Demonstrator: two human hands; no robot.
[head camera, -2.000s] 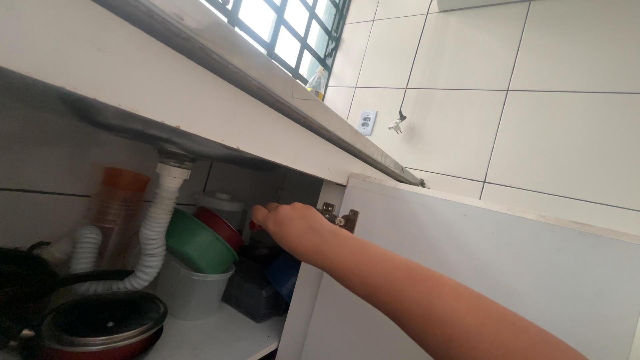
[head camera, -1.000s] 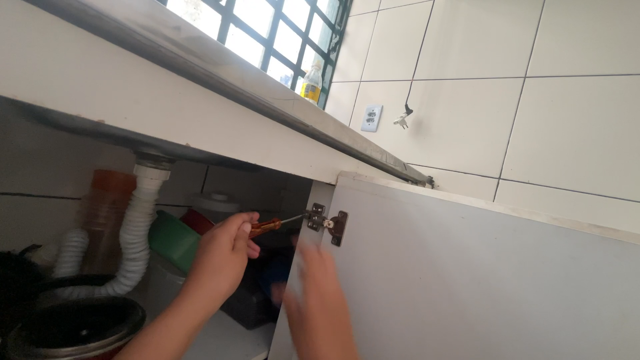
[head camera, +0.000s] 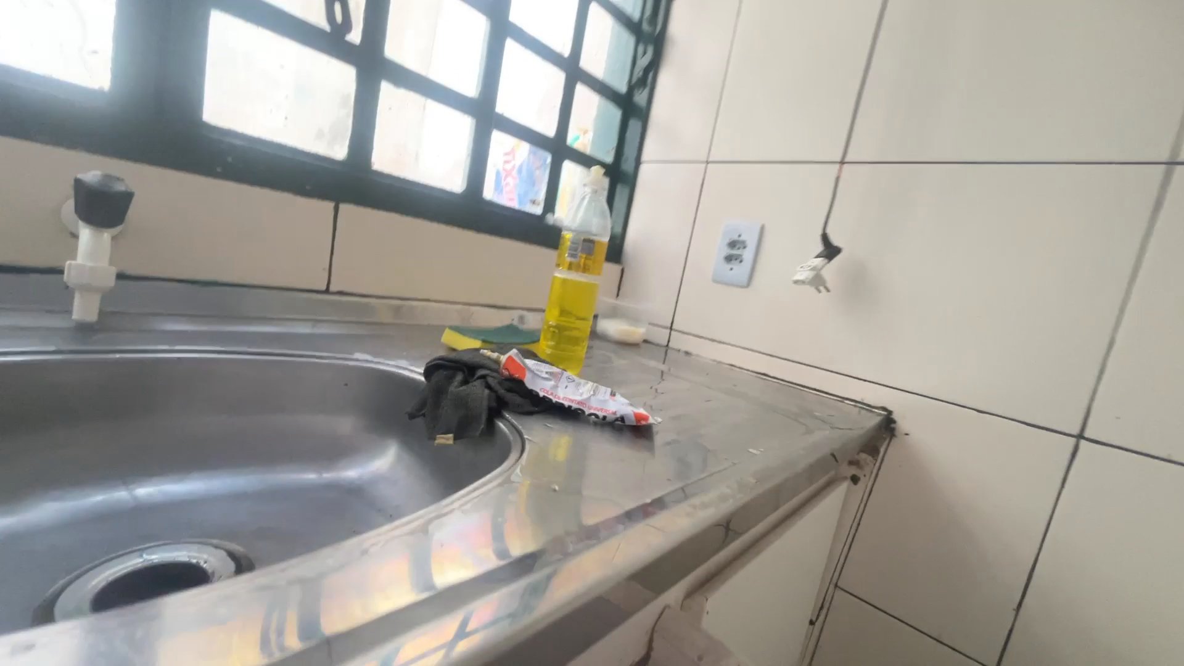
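Note:
Neither of my hands shows in the head view now. A squeezed glue tube (head camera: 583, 393), white with orange, lies on the steel countertop beside the sink. Its nozzle end rests by a crumpled dark cloth (head camera: 462, 393) that hangs over the basin's rim. Behind them stands a clear bottle of yellow liquid (head camera: 571, 305), upright, next to a green and yellow sponge (head camera: 495, 337). A small clear container (head camera: 622, 328) sits behind the bottle, near the corner.
The stainless steel sink (head camera: 370, 499) fills the lower left, below a wall tap (head camera: 92, 250). A barred window (head camera: 416, 102) is above. On the tiled wall are a socket (head camera: 737, 252) and a hanging plug (head camera: 816, 268). A white cabinet front (head camera: 777, 573) lies below the counter edge.
The view has swung up from the cabinet interior and hinge to the countertop. Both hands, one holding an orange-handled screwdriver at the hinge a second ago, have left the view.

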